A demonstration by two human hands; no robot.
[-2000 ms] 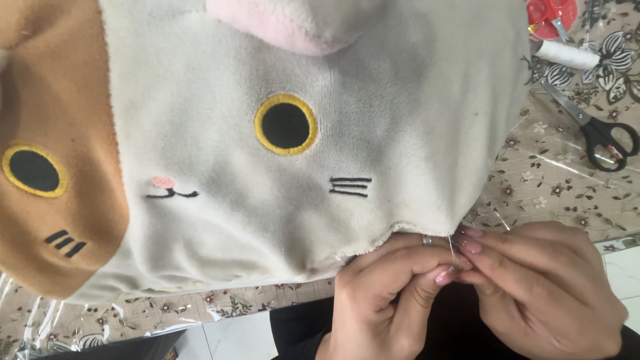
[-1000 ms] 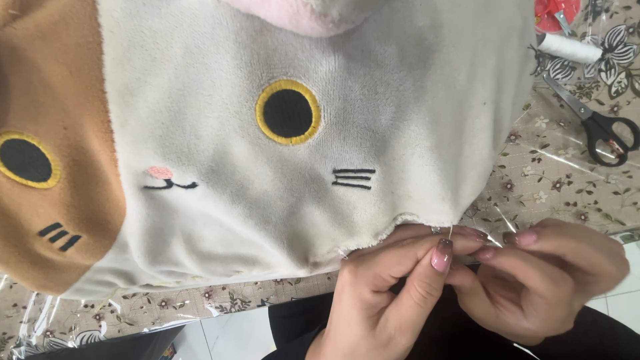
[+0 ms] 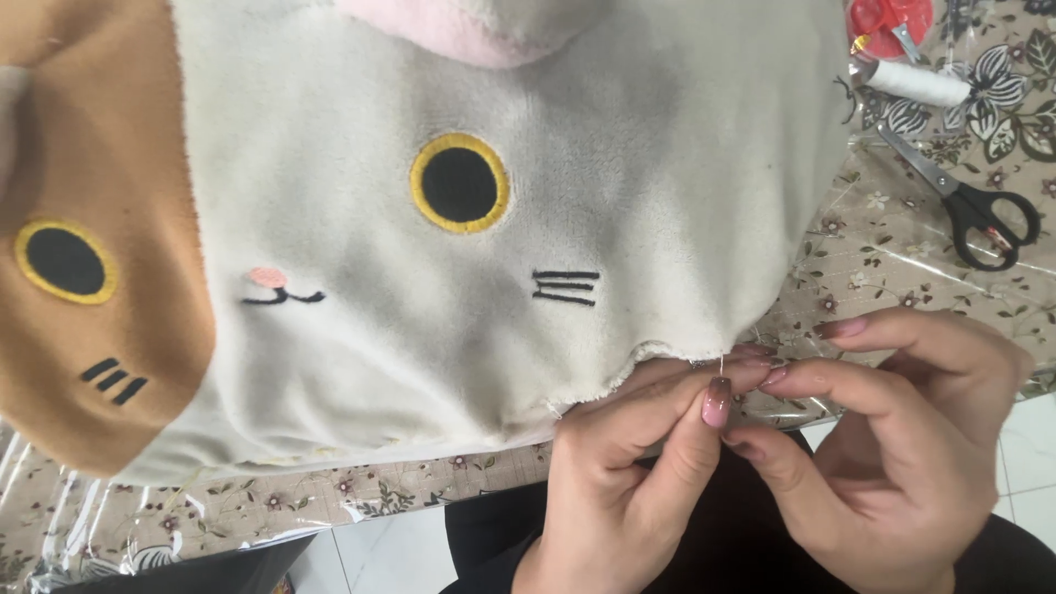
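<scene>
A large plush cat cushion (image 3: 355, 181), grey-white and orange with embroidered eyes and whiskers, covers much of the head view. At its lower right edge the fabric has an open seam. My left hand (image 3: 635, 462) grips the fabric edge there, its fingers partly inside or behind the opening and its thumb over a short white thread (image 3: 722, 365). My right hand (image 3: 891, 437) is just to the right, thumb and index fingertip close to the left fingertips, other fingers spread. Whether a needle is between the fingertips cannot be made out.
Black-handled scissors (image 3: 986, 219) lie on the table at the right. Above them are a spool of white thread (image 3: 920, 83) and a round red object (image 3: 891, 25). A floral cloth under clear plastic (image 3: 874, 280) covers the table, whose front edge runs below the cushion.
Two seconds ago both hands' fingertips were pressed together at the seam edge. My right hand's fingers have since spread, while my left hand stays at the seam.
</scene>
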